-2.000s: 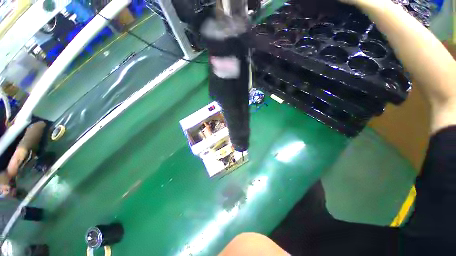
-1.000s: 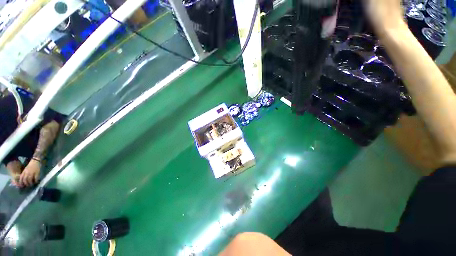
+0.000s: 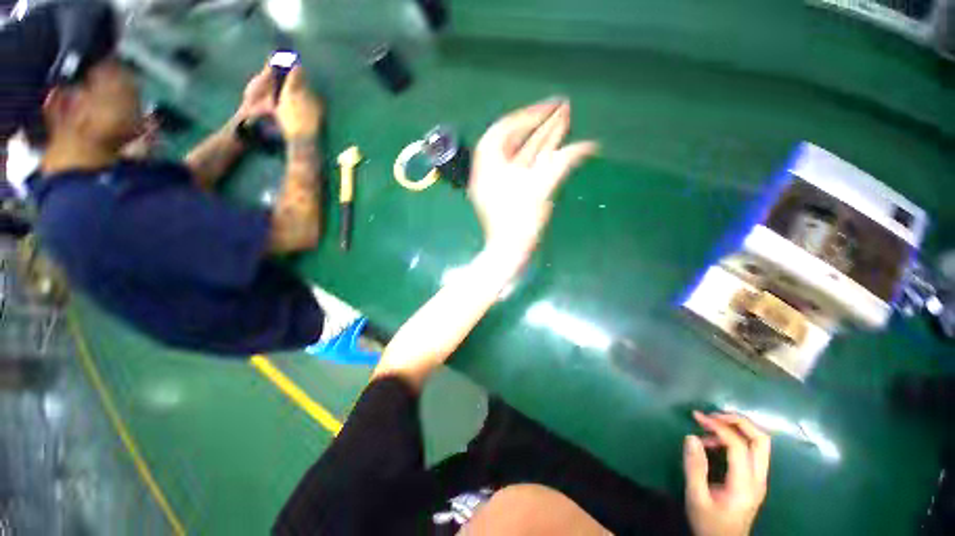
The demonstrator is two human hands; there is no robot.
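A black cylindrical unit with a silvery end (image 3: 442, 144) lies on the green bench at upper centre, beside a cream-yellow tape roll (image 3: 403, 174). My left hand (image 3: 524, 173) is just right of the unit and partly covers its body. The fingers are apart and I see nothing in them; I cannot tell whether the hand touches the unit. My right hand (image 3: 728, 466) is low at the right over the bench edge, fingers loosely curled and apart, with nothing seen in it. The screwdriver is not in view.
The blue-and-white screw feeder (image 3: 801, 262) stands at the right. A hammer with a yellowish head (image 3: 349, 178) lies left of the tape. A person in navy (image 3: 168, 246) sits at the left, holding a dark unit (image 3: 281, 68). Another black cylinder (image 3: 391, 69) is further back.
The view has swung left, bringing the neighbour and hammer closer. The screwdriver and tray stack have left the picture. Both my hands now show; the right no longer reaches up by the trays.
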